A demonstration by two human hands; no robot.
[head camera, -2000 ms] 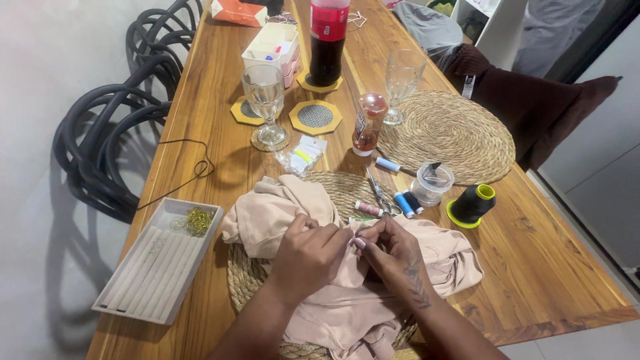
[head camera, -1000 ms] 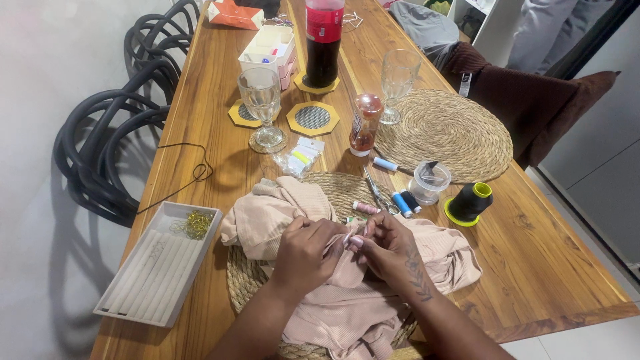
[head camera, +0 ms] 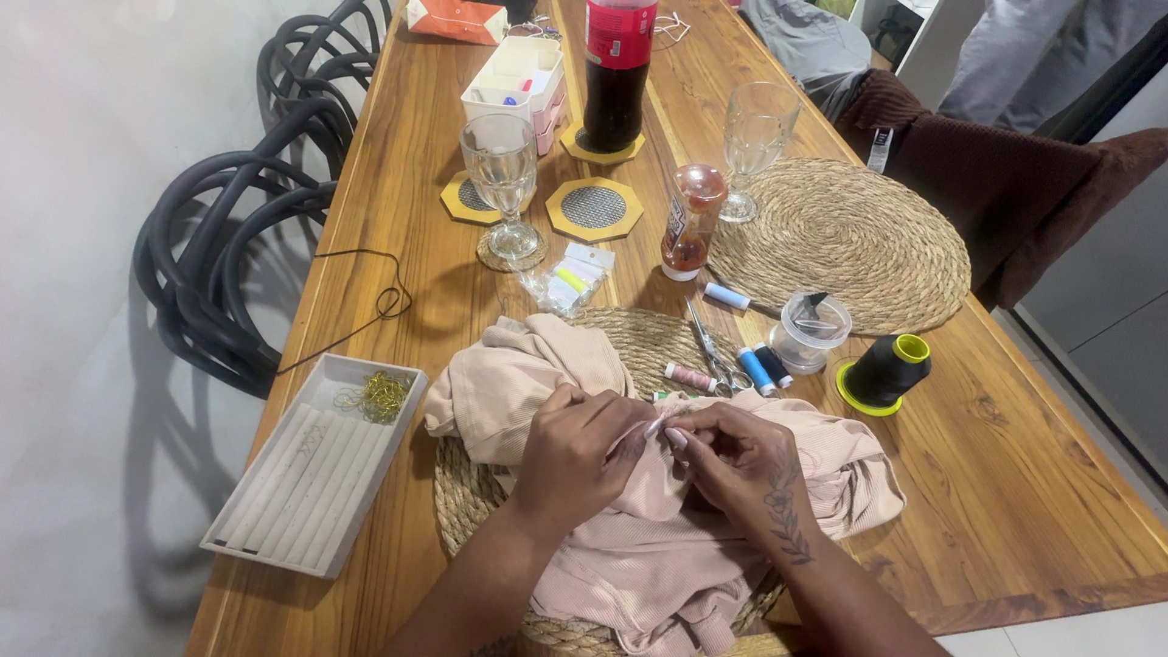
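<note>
A pale pink ribbed garment (head camera: 639, 557) lies bunched over a round woven placemat (head camera: 465, 497). My left hand (head camera: 584, 447) pinches a fold of it near the middle. Close beside it, my right hand (head camera: 730, 452) has thumb and forefinger together at the same fold; whether it holds a needle or thread is too small to tell. Just beyond the hands lie a pink thread spool (head camera: 691, 377), small scissors (head camera: 716, 351), a blue spool (head camera: 756, 371) and a dark spool (head camera: 773, 365). A light blue spool (head camera: 726, 296) is farther back.
At left is a grey tray (head camera: 310, 474) with gold-coloured pins or rings. A clear jar (head camera: 810, 333) and a black thread cone (head camera: 883, 374) stand at right. Behind are a glass goblet (head camera: 500, 173), another goblet (head camera: 757, 137), a shaker bottle (head camera: 693, 224) and a cola bottle (head camera: 619, 82).
</note>
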